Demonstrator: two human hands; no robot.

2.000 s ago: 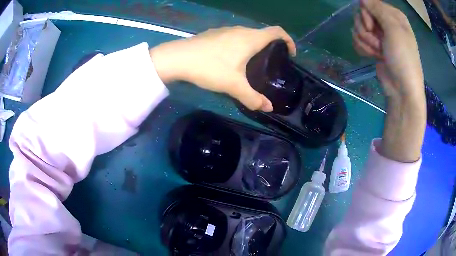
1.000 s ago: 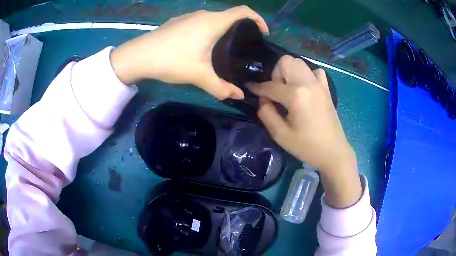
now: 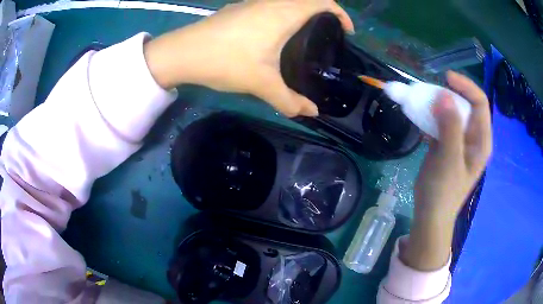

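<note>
My left hand [image 3: 238,56] grips the raised cup end of the top black two-well housing [image 3: 381,133]. My right hand [image 3: 452,160] holds the white glue bottle [image 3: 428,107], tilted, its orange-brown nozzle pointing left over the housing between its two wells. Whether the tip touches cannot be told. A second black housing [image 3: 223,166] lies below, with crinkled clear film [image 3: 315,190] in its right well. A third housing [image 3: 205,270] lies nearest me, with a small white square in its left well. The clear dispensing bottle [image 3: 370,240] lies right of the housings.
The bench has a worn green mat [image 3: 131,237]. A white open box [image 3: 36,71] with clear plastic is at the far left. The blue board [image 3: 506,208] is at the right, with black oval pieces [image 3: 518,95] along its upper part. Clear plastic strips [image 3: 452,53] lie at the back.
My right hand has left the top housing's wells and now holds the white glue bottle over it. My left hand keeps its grip. The whole view has shifted slightly.
</note>
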